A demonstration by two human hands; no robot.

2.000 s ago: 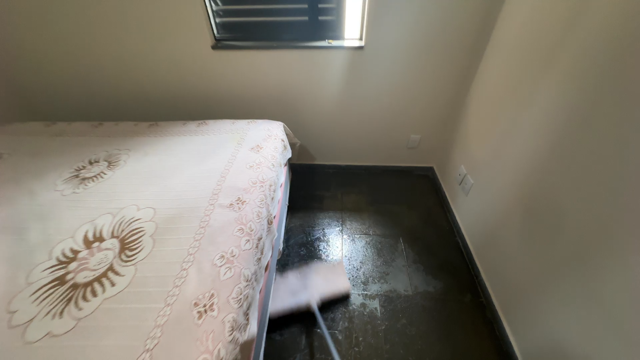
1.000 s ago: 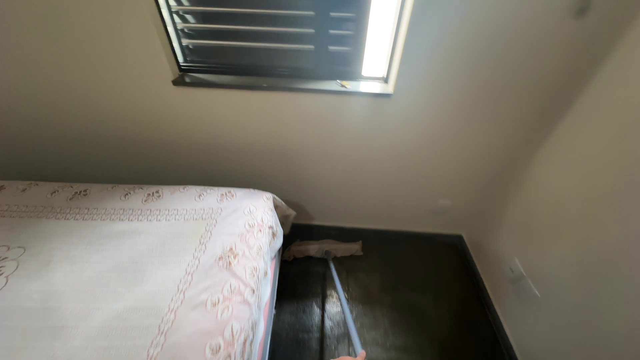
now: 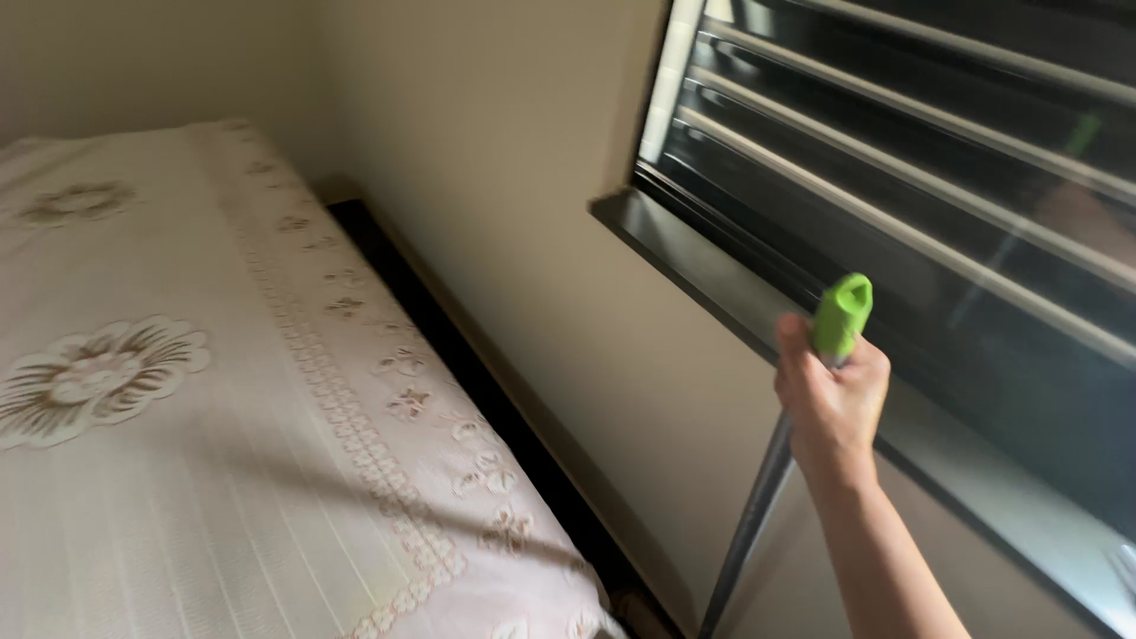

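My right hand [image 3: 830, 399] is closed around the upper end of a grey pole [image 3: 754, 524], just below its green plastic end cap [image 3: 843, 311]. The pole slants down and left, in front of the wall under the window, and leaves the view at the bottom edge. Its lower end is hidden. My left hand is out of view. To the left lies a bed with a pale floral bedspread [image 3: 240, 373]; a narrow dark strip of floor [image 3: 461, 382] runs between it and the wall.
A louvred window [image 3: 887, 177] fills the upper right, with a dark sill [image 3: 701, 266] jutting out close to my hand. The beige wall [image 3: 497, 231] runs beside the bed to a corner at the back left. The window glass faintly reflects the hand and cap.
The view has swung left and closer to the window. The pale cloth mop head, on the dark floor beside the bed earlier, is no longer seen; the pole's green top end now shows.
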